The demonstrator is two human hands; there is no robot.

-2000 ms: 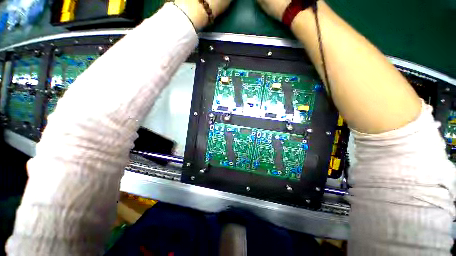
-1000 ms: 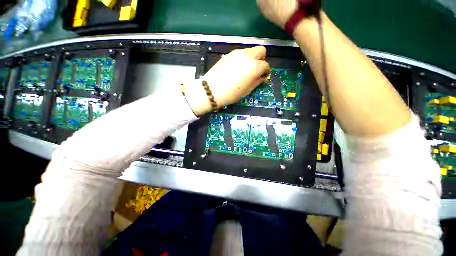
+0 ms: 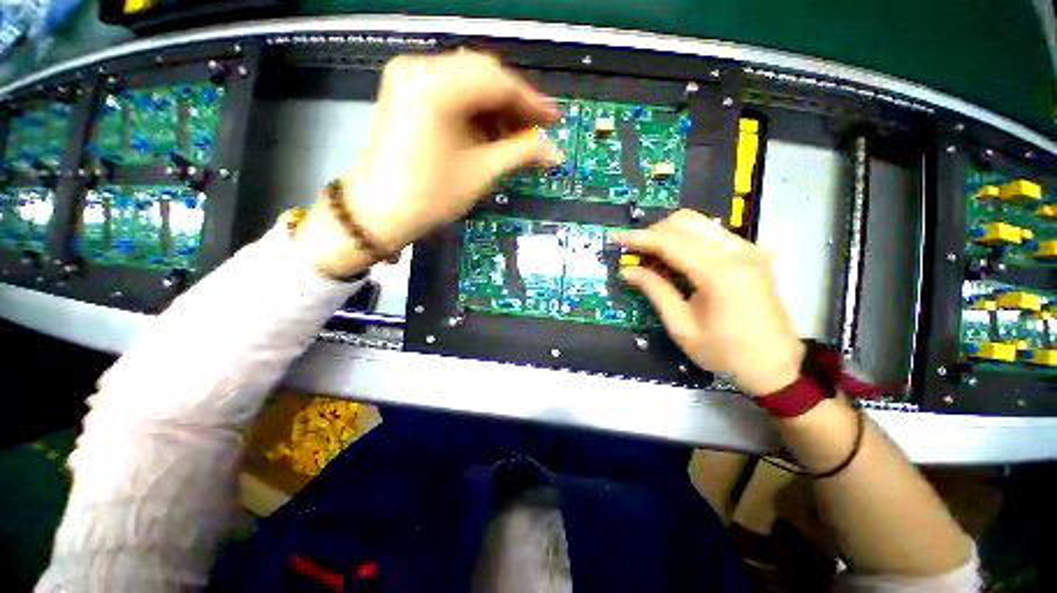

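Note:
A black carrier (image 3: 556, 337) in front of me holds several green circuit boards (image 3: 527, 269). My left hand (image 3: 446, 151) is above the upper left board, thumb and fingertips near each other; a faint yellow spot shows there, but a held part is not clear. My right hand (image 3: 713, 295) is over the lower right board, its thumb and finger around a small yellow capacitor (image 3: 629, 261) close to the board surface. Yellow parts also sit on the upper right board (image 3: 649, 145). The hands partly hide the boards.
A parts tray of yellow blocks (image 3: 745, 174) stands right of the carrier. More carriers with boards lie far left (image 3: 151, 174) and far right (image 3: 1008, 272), the right one with yellow capacitors. The silver conveyor rail (image 3: 522, 388) runs nearest me. Below is a cardboard box with yellow parts (image 3: 313, 434).
My right hand has come back from the green surface to the lower right board, now with a yellow capacitor. My left hand has lifted and shifted left. The view has shifted, so the carrier appears higher.

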